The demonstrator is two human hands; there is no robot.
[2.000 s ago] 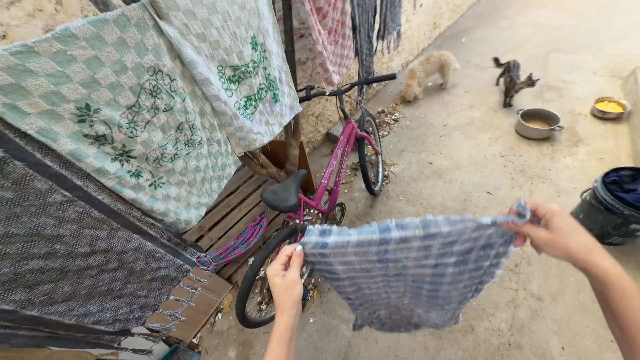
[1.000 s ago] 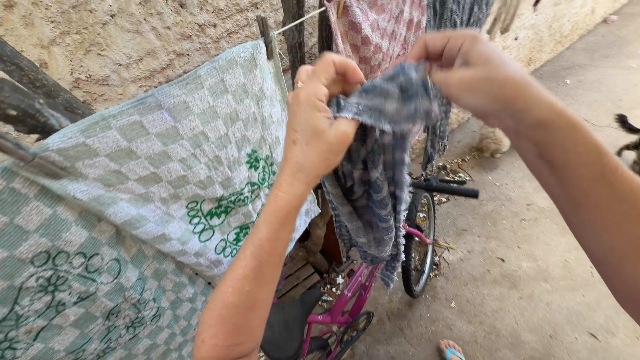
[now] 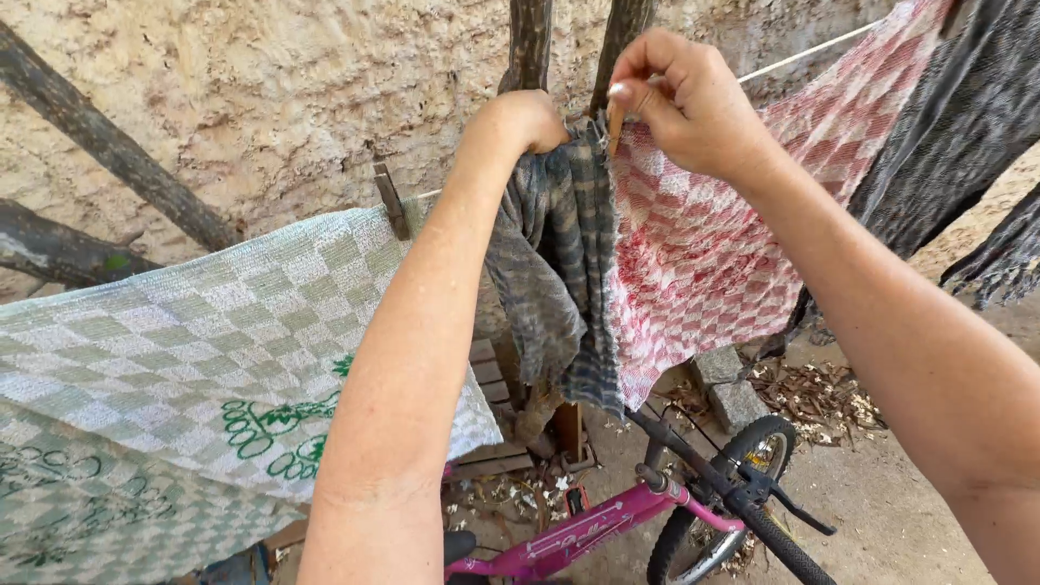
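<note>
The blue-grey checked cloth [image 3: 561, 268] hangs bunched in folds at the clothesline [image 3: 812, 53]. My left hand [image 3: 524, 122] grips its top edge, fingertips hidden by the hand itself. Thumb and fingers of my right hand [image 3: 674, 97] pinch a wooden clothespin [image 3: 615, 128] at the cloth's upper right corner, where it meets the red-and-white checked towel [image 3: 699, 252]. To the left, a green-and-white checked towel [image 3: 203, 325] with a green printed design hangs by a dark, weathered clothespin [image 3: 391, 201].
Behind the line stand a rough plastered wall [image 3: 325, 97] and wooden poles [image 3: 106, 138]. Below my hands is a pink bicycle [image 3: 585, 528], its handlebar near the cloths. Dark grey cloths [image 3: 951, 122] hang at the right. Concrete blocks [image 3: 735, 394] and dry leaves lie on the ground.
The blue-grey cloth, earlier stretched between both hands over the ground, now hangs bunched at the line beside the red-and-white towel. A clothespin now shows in my right hand. The view has swung toward the wall.
</note>
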